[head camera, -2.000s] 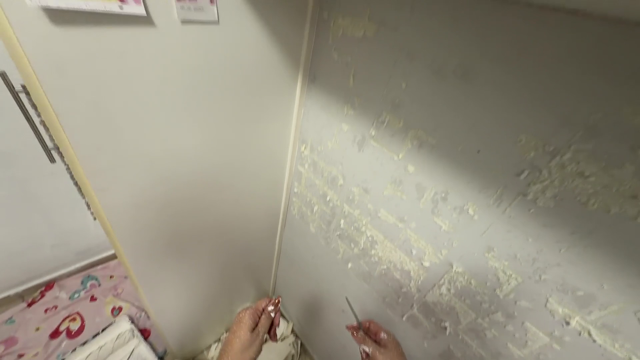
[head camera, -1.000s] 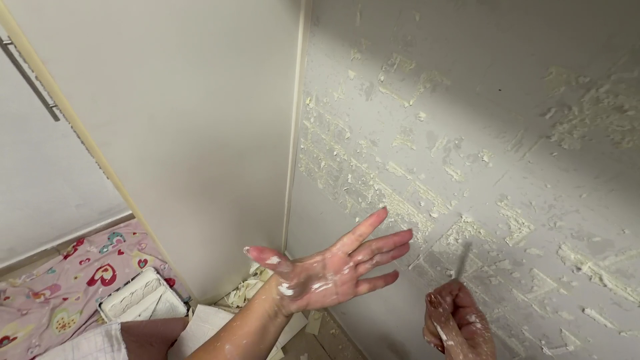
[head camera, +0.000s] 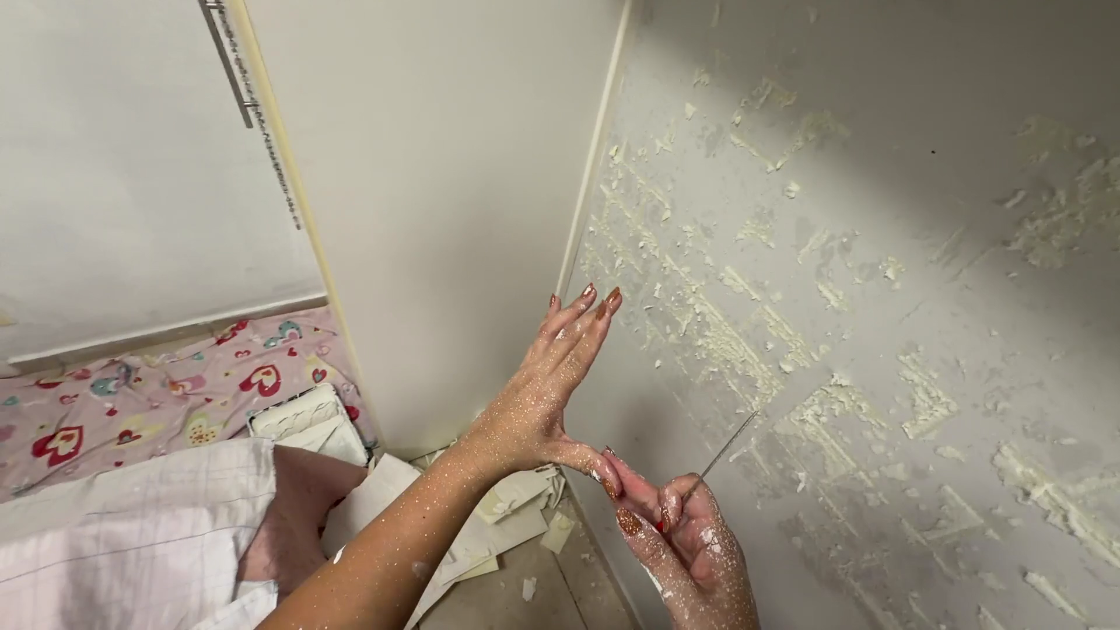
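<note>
My left hand (head camera: 547, 402), speckled with white, stretches its fingers up toward the corner where a pale panel (head camera: 437, 192) meets the wall. Its thumb meets the fingertips of my right hand (head camera: 691, 542). That right hand is closed around a thin metal tool (head camera: 728, 448); its narrow end points up and right, while its grip is mostly hidden and its exact kind cannot be told. Behind both hands, the grey wall (head camera: 840, 332) carries rough patches and ridges of cream-coloured residue (head camera: 717, 337).
Torn pale sheets (head camera: 490, 534) and flakes lie on the tiled floor (head camera: 560, 595) at the corner. Left of the panel, a white tray (head camera: 311, 424) sits on a pink heart-patterned cloth (head camera: 166, 394). A metal bar handle (head camera: 229, 66) with a chain is at upper left.
My left hand, spread palm up a second ago, has turned over, and its thumb now meets my right fingertips. The thin tool has stayed in my right hand.
</note>
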